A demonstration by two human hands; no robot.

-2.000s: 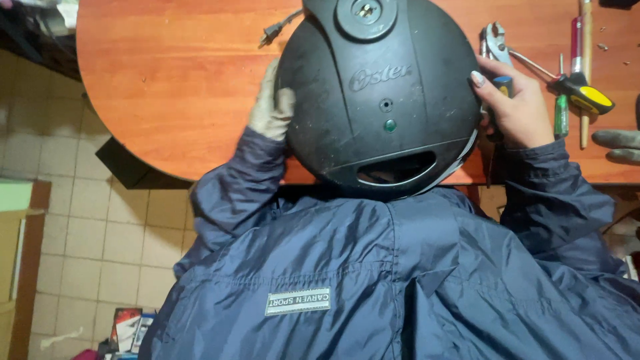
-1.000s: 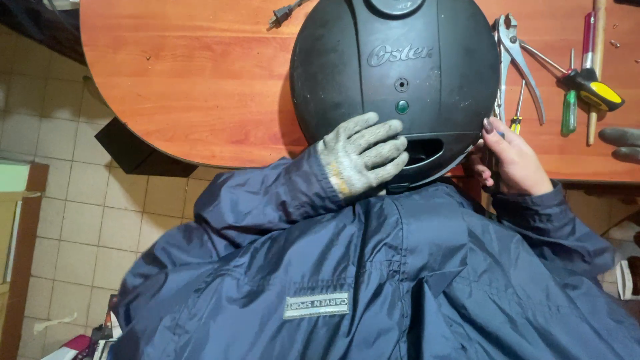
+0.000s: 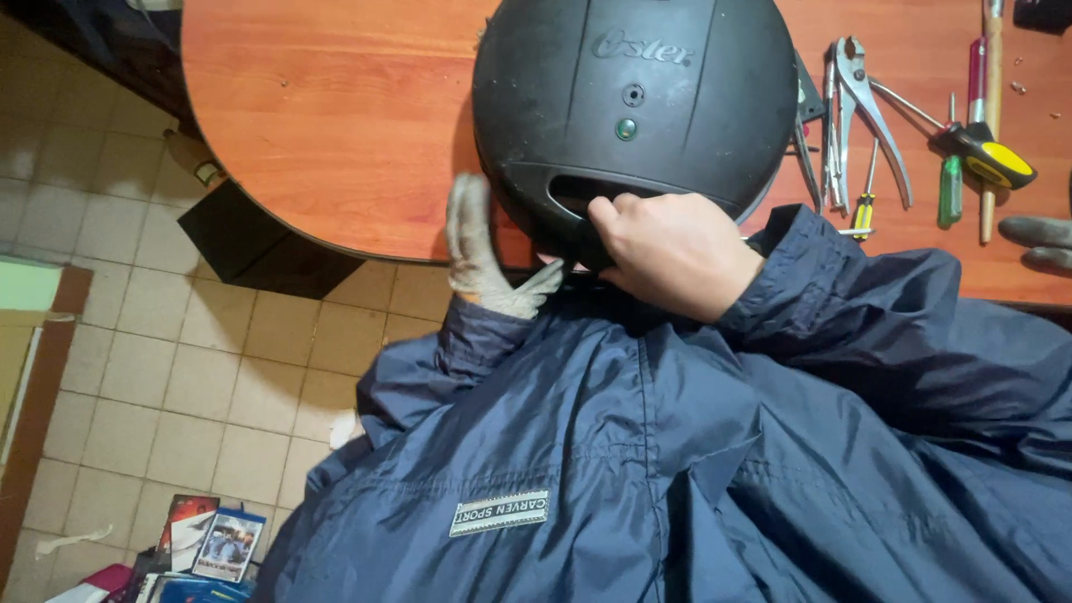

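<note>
A round black Oster appliance (image 3: 636, 100), with a green indicator light and a handle opening at its near side, rests at the front edge of the wooden table (image 3: 335, 126). My bare right hand (image 3: 674, 247) is closed around the appliance's handle (image 3: 582, 239). Against the lower left side of the appliance is my left hand (image 3: 494, 251), in a light grey work glove, fingers pointing away from me and thumb apart toward the handle. Whatever lies under the handle is hidden.
Slip-joint pliers (image 3: 867, 117), a small yellow screwdriver (image 3: 863, 213), a green-handled screwdriver (image 3: 950, 191) and a yellow-and-black handled tool (image 3: 992, 159) lie on the right. A grey glove (image 3: 1038, 243) is at the right edge. A black box-like object (image 3: 268, 243) sits below the table's left edge.
My right hand has moved from the appliance's right side onto its handle. My left hand has gone from the top near the handle to the lower left side.
</note>
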